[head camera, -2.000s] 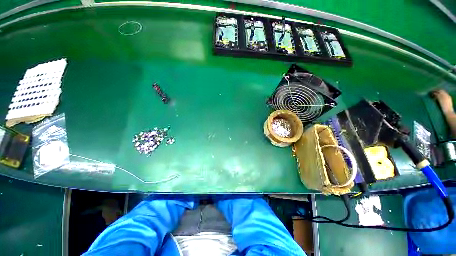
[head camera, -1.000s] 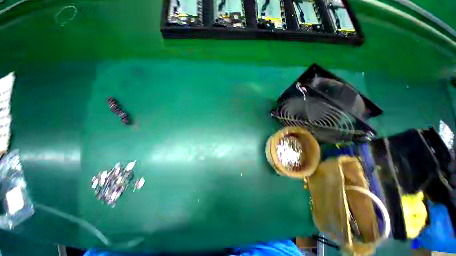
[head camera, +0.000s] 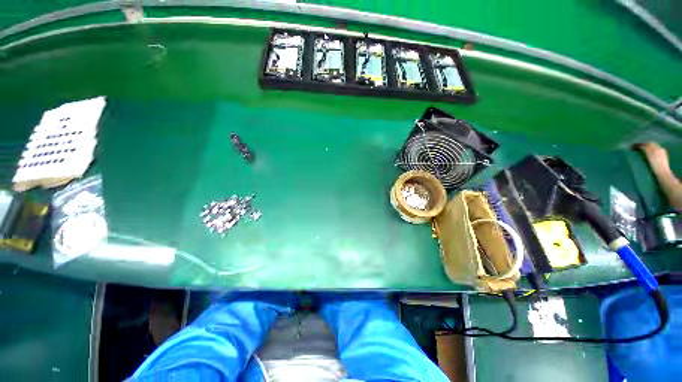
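Observation:
Neither of my hands is in view. A loose pile of tiny silver and dark components (head camera: 227, 214) lies on the green bench, left of the middle. A small dark strip-like piece (head camera: 242, 147) lies beyond the pile. A thin pale wire (head camera: 202, 264) curves near the bench's front edge. A brown round tub (head camera: 417, 197) with silvery bits inside stands right of the middle.
A fume fan (head camera: 440, 157), an open cardboard box (head camera: 469, 242) holding a pale ring, and a soldering iron (head camera: 636, 266) are at right. A black tray (head camera: 359, 88) lies at the back, a foam tray (head camera: 61, 142) and zip bag (head camera: 80, 221) at left. Another person's arm (head camera: 664, 173) shows far right.
The view dipped closer to the bench a second ago and is now wide again. Compared with two seconds ago, the black tray sits further left relative to the fan and its right end is lower.

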